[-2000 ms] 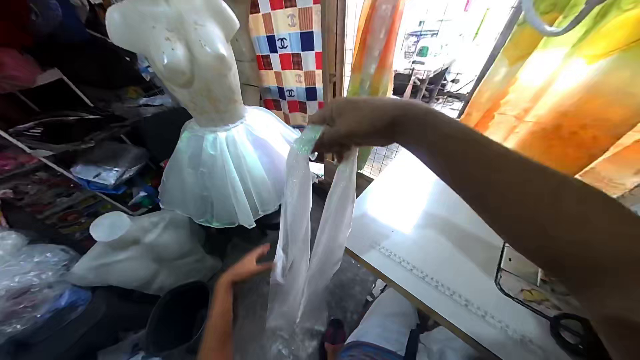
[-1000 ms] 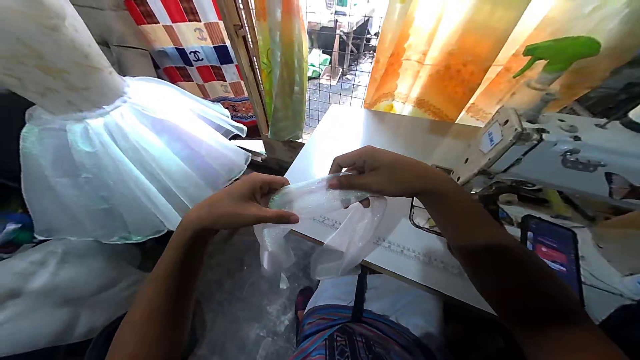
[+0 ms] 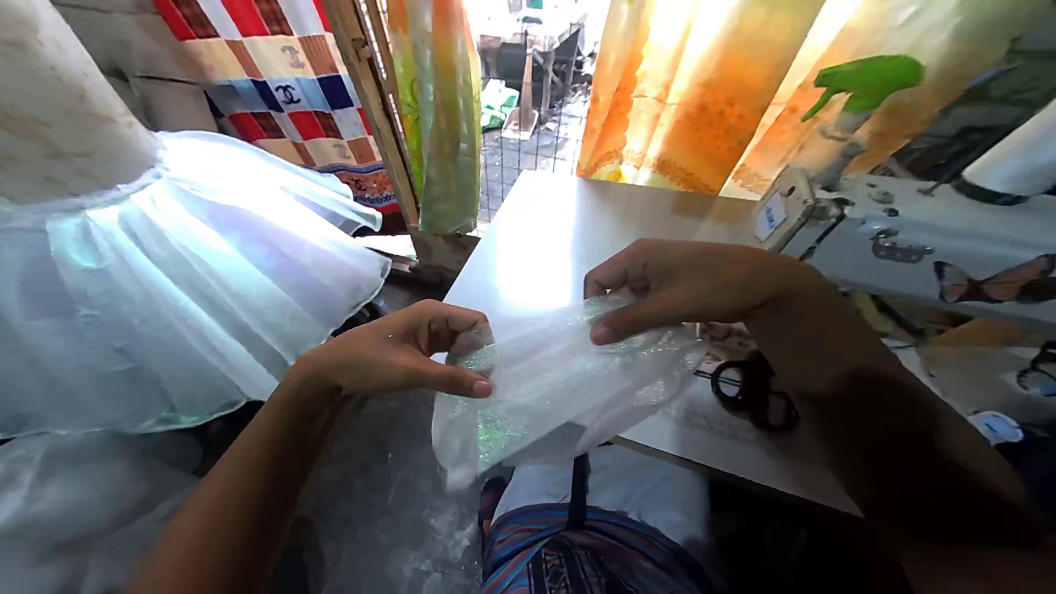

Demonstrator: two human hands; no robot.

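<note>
A piece of sheer, iridescent white fabric (image 3: 544,396) is spread between my two hands, over the near edge of the white table. My left hand (image 3: 396,351) pinches its left end between thumb and fingers. On the fabric's upper right part, my right hand (image 3: 685,289) grips it with the thumb on top. The lower edge of the fabric hangs loose above my lap. Black-handled scissors (image 3: 752,392) lie on the table beside my right forearm, their blades mostly hidden.
At left stands a dress form (image 3: 66,107) wearing a sheer white skirt (image 3: 190,280). A sewing machine (image 3: 907,239) is at right, with a green spray-bottle head (image 3: 866,82) behind it. The white table (image 3: 569,223) reaches toward an orange curtain (image 3: 693,91) and a wire grille.
Two seconds ago my right hand held up the long fabric, with my left hand low and apart. Both hands now hold it, and it is spread wider than one second ago. The view has turned right.
</note>
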